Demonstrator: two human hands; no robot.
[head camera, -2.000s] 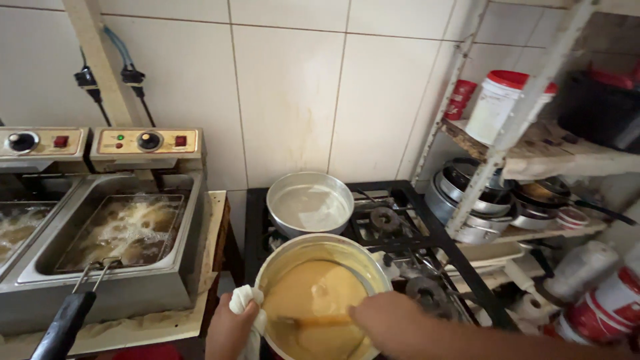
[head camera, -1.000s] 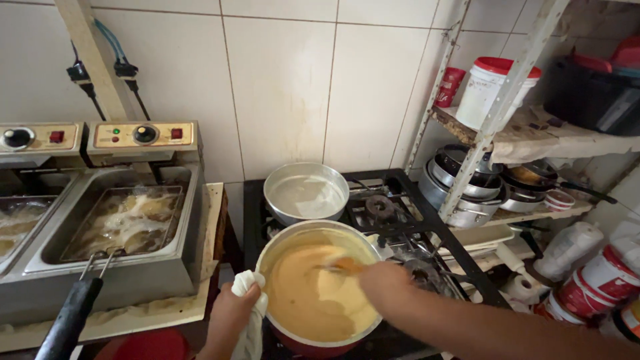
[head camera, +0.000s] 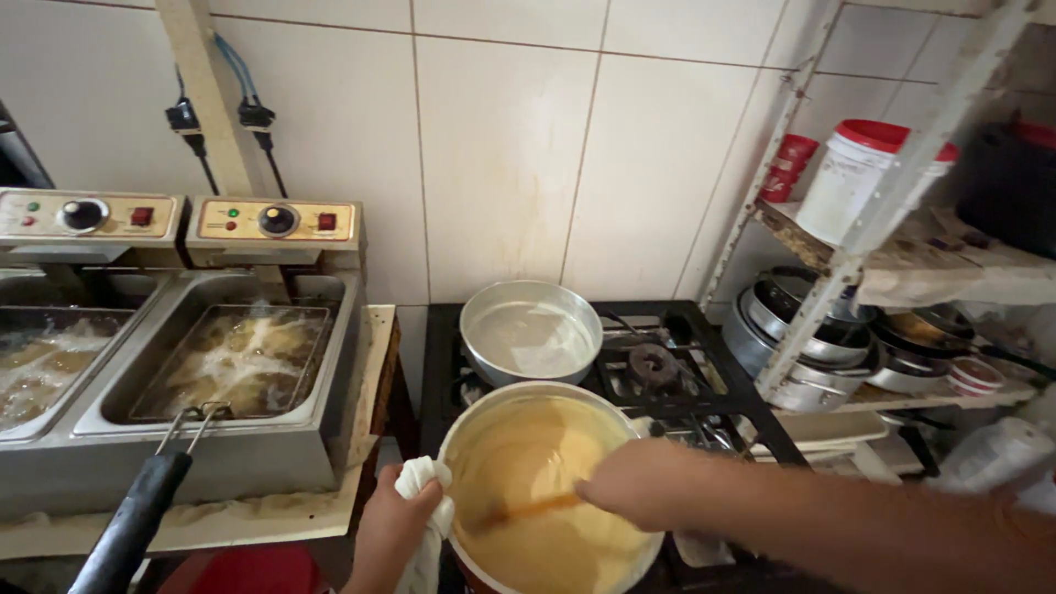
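My left hand (head camera: 396, 524) grips a white cloth (head camera: 425, 487) against the left rim of a large pot (head camera: 452, 429). Inside the pot is a smooth yellow-beige mixture (head camera: 569, 536). Above it, my right hand (head camera: 631, 487) is closed on the orange-brown handle of a stirring utensil (head camera: 528, 510), whose far end is blurred at the mixture's left side. Behind the pot, on the same black gas stove (head camera: 701, 342), stands a round aluminium pan (head camera: 532, 334) with pale, clear-looking liquid in it.
Two electric deep fryers stand at left, food bubbling in the nearer basket (head camera: 239, 363); its black handle (head camera: 132, 520) juts toward me. At right, a metal rack (head camera: 874, 198) holds a white bucket (head camera: 850, 181), stacked pots (head camera: 813, 375) and frying pans. Below left is a red object (head camera: 252, 571).
My right hand has moved the utensil about in the mixture, its end now lying toward the left side. My left hand keeps the cloth at the rim.
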